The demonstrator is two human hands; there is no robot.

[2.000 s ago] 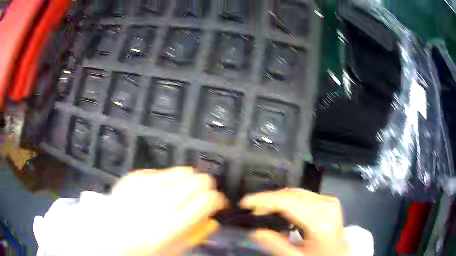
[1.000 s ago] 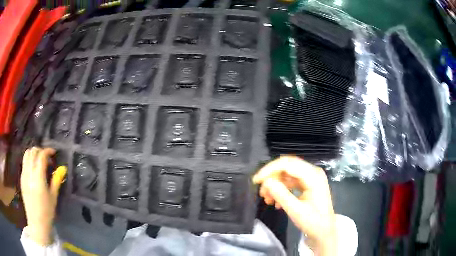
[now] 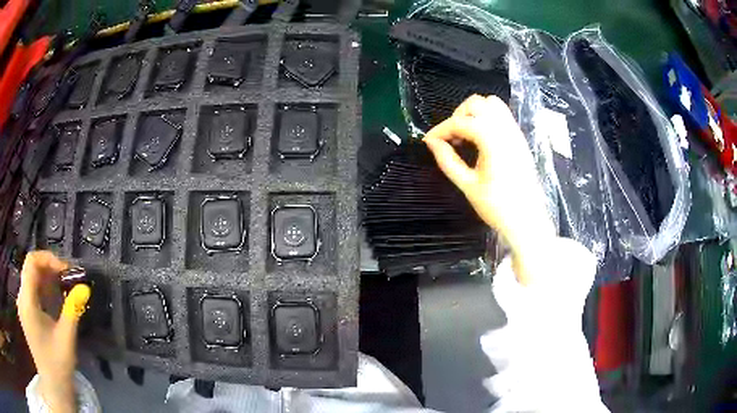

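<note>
The dark foam tray (image 3: 179, 266) fills the left and middle, with black smartwatch bodies (image 3: 295, 231) in square pockets. My left hand (image 3: 50, 314), with an orange finger cot (image 3: 77, 300) on the thumb, is at the tray's lower left and holds a small dark piece with a shiny edge (image 3: 74, 276), apparently a watch body. My right hand (image 3: 477, 157) is over the stack of black straps (image 3: 420, 214), thumb and fingertip together at its upper part. Whether a strap is between them cannot be told.
Clear plastic bags with black contents (image 3: 558, 169) lie right of the stack. A small pale piece (image 3: 392, 135) is by the straps. Long black strips are at the tray's far left. Red edges show upper left, a red item (image 3: 616, 323) lower right, and blue and red items far right.
My right hand has moved from the tray's lower right corner up onto the strap stack. My left hand stays at the tray's lower left, now with a dark piece visible in it. The view has shifted right.
</note>
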